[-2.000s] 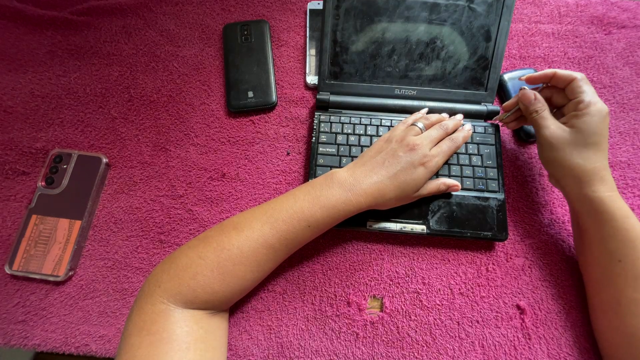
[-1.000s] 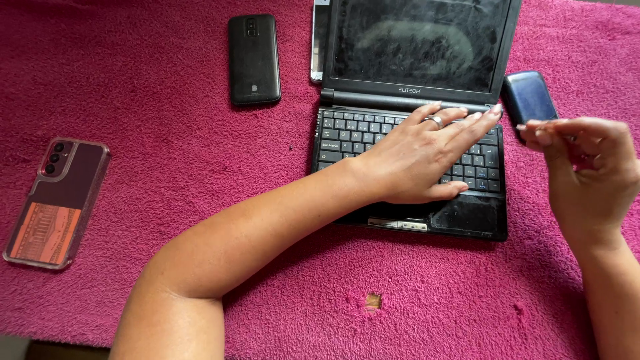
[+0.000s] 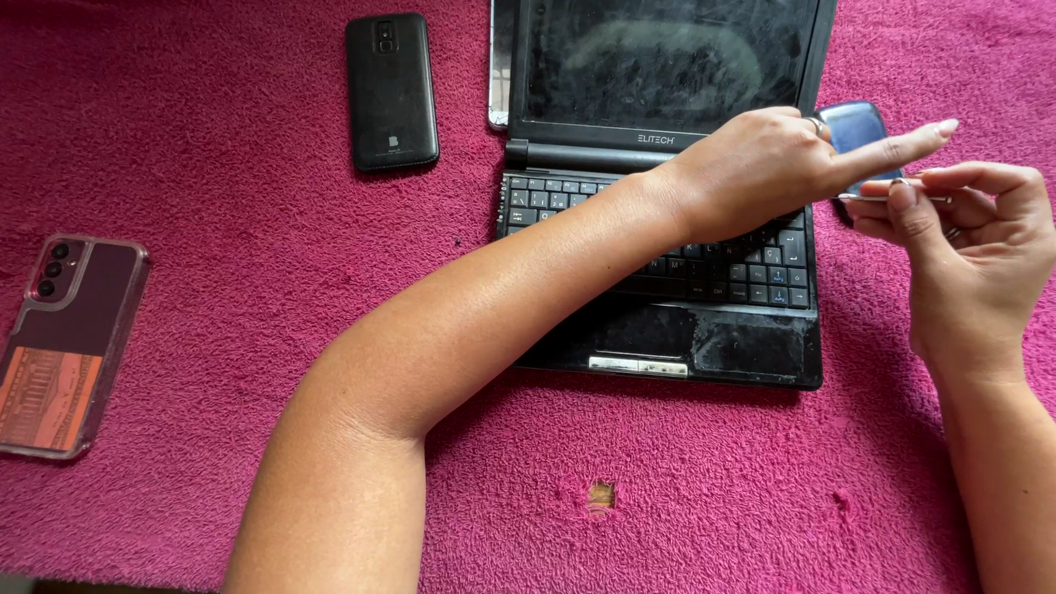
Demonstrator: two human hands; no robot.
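Observation:
A small black netbook [image 3: 652,334] lies unfolded on a pink towelling cloth, its screen dark and smudged. My left hand [image 3: 763,173] is over the right side of the keyboard, near the hinge, one finger stretched toward my right hand; its other fingertips are hidden. To the right of the netbook, my right hand [image 3: 961,223] pinches a thin metal tool [image 3: 936,198] between thumb and fingers, held roughly level. The tool's left end lies close to my left hand; whether they touch is unclear. A dark blue rounded object [image 3: 854,132] rests behind both hands, partly hidden.
A black smartphone [image 3: 392,99] lies face down left of the screen. Another phone in a clear case [image 3: 78,305] lies at the far left. A white-edged device [image 3: 499,70] shows behind the netbook's left side. The cloth has a small hole [image 3: 601,496] near the front.
My left hand was flat on the keyboard; it has moved right, toward my right hand, with a finger extended. My right hand, at the hinge corner two seconds ago, has moved away from it.

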